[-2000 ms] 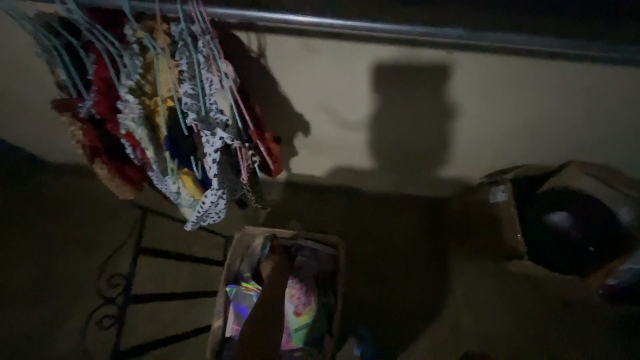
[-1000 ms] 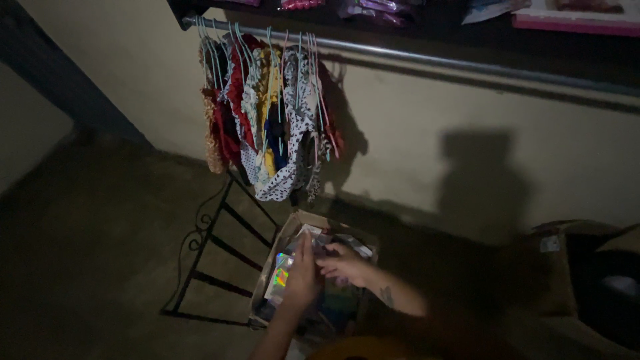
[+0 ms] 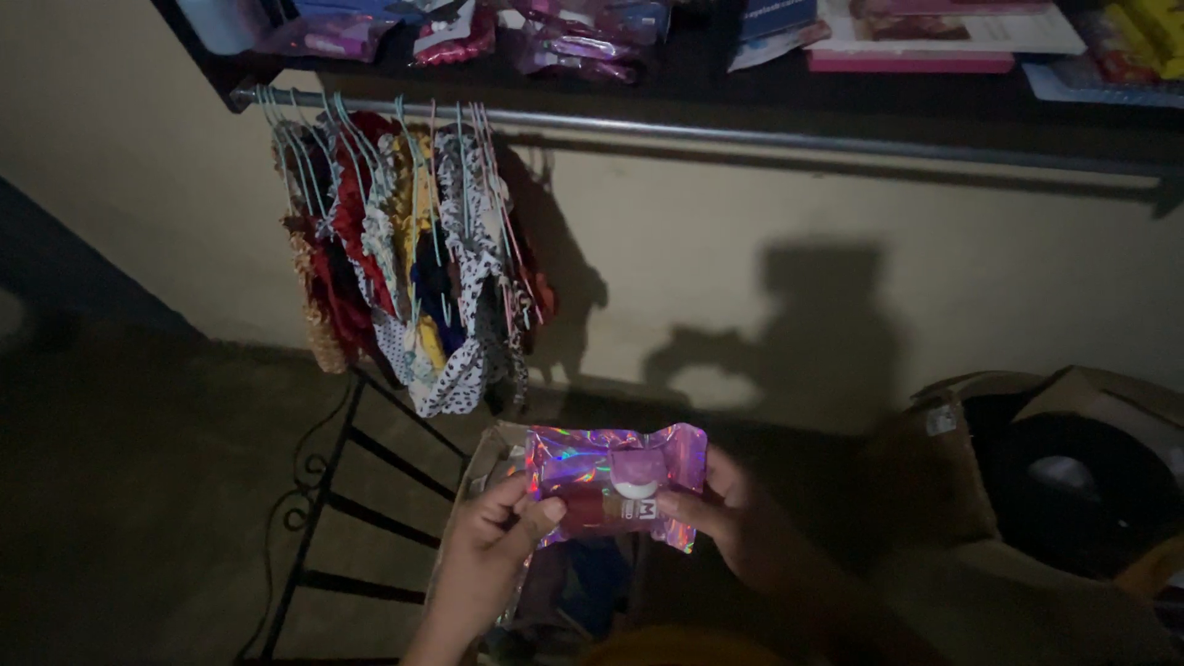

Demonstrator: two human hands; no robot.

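Observation:
A shiny pink holographic pouch (image 3: 592, 472) with a clear front is held up between both hands, over an open cardboard box (image 3: 476, 462). Through its window a white and pink round-ended item and something dark red show. My left hand (image 3: 499, 536) grips the pouch's left end, thumb on the front. At the right end, my right hand (image 3: 726, 513) pinches it, thumb near the printed mark. Dark and blue items (image 3: 592, 583) lie in the box below, partly hidden by the pouch and hands.
Ruffled garments (image 3: 462, 277) on thin hangers hang from a metal rail (image 3: 694, 127) under a dark shelf (image 3: 740, 102) bearing packaged goods (image 3: 587, 42). A black metal rack (image 3: 347, 435) stands left of the box. Another open cardboard box (image 3: 943, 462) with dark contents stands at the right.
Two seconds ago one hand was reaching into the box; a second ago both were together over it. Now they hold the pouch up between them. The view has shifted, showing more of the shelf.

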